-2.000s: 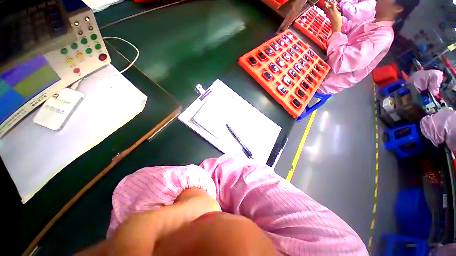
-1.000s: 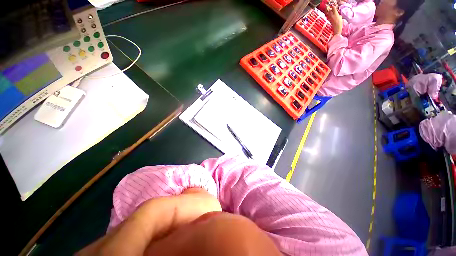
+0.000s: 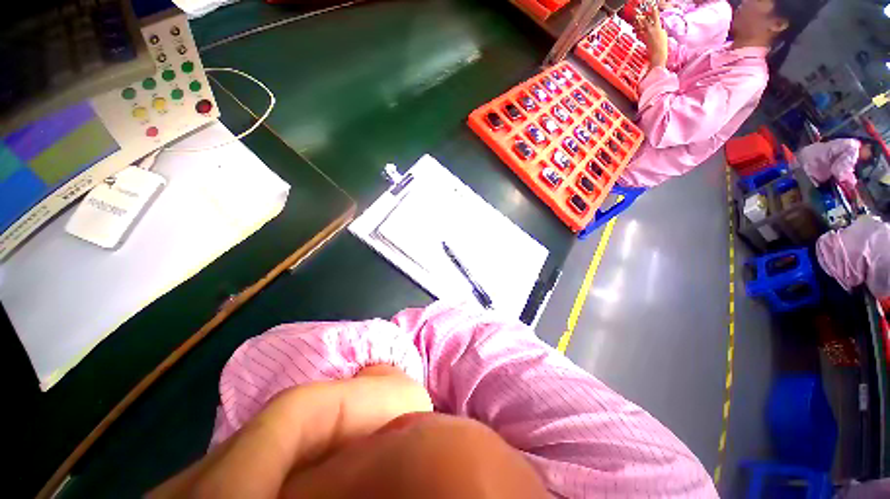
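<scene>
My left hand (image 3: 312, 419) and my right hand (image 3: 429, 463) are bare, close together and very near the camera at the bottom edge. They overlap and are blurred, and their fingers are cut off or hidden, so which part belongs to which hand is hard to tell. Pink striped sleeves (image 3: 546, 400) surround them. No held thing shows. Beyond them a clipboard (image 3: 405, 190) lies on the dark green bench with white sheets (image 3: 468, 219) under its clip. A dark pen (image 3: 465, 273) lies on the sheets, and a thicker black pen (image 3: 542, 295) is at the clipboard's right edge.
A red-orange tray (image 3: 556, 200) of small dark devices lies beyond the clipboard. At left are a tester (image 3: 137, 132), a white box (image 3: 115, 207), a white cable (image 3: 272, 100) and paper (image 3: 146, 283) on a wood-edged board (image 3: 234, 302). A person (image 3: 703, 107) in pink sits at upper right.
My hands and sleeves look nearly unchanged. The view has shifted very slightly. At far right, a distant person in pink has moved a little.
</scene>
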